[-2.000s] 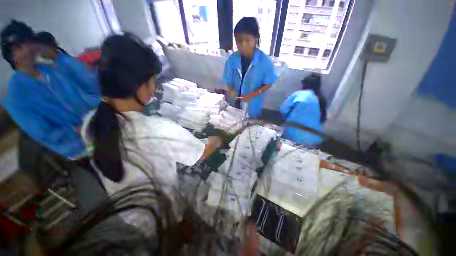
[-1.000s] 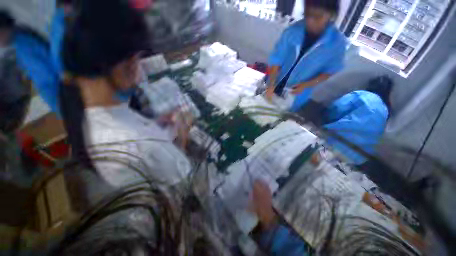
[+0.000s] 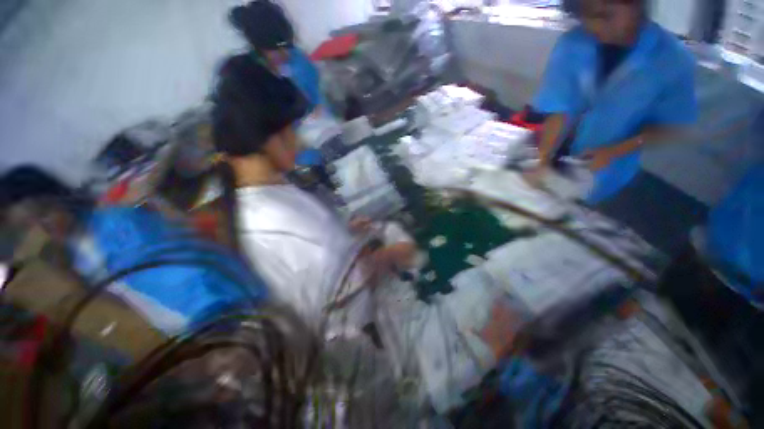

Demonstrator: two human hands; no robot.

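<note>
Rows of white boxes (image 3: pixel 549 268) lie on the green tabletop (image 3: pixel 456 239) in front of me. My left hand (image 3: pixel 501 328), in a blue sleeve, is low in the picture, against the near white boxes (image 3: pixel 448 343). It is blurred, and I cannot tell whether its fingers grip a box. My right hand cannot be made out. Dark curved strands cross the lower picture and hide much of the near area.
A person in white (image 3: pixel 293 243) works at the table on the left. A person in a blue jacket (image 3: pixel 628 100) handles white boxes across it. A larger pile of white boxes (image 3: pixel 469 142) stands at the back. Small white pieces lie on the green top. Other people in blue are at both sides.
The view has swung left, so the table and people appear further right. My left hand, in view one second ago, remains at the near boxes. The person in white has moved their hands nearer the scattered pieces.
</note>
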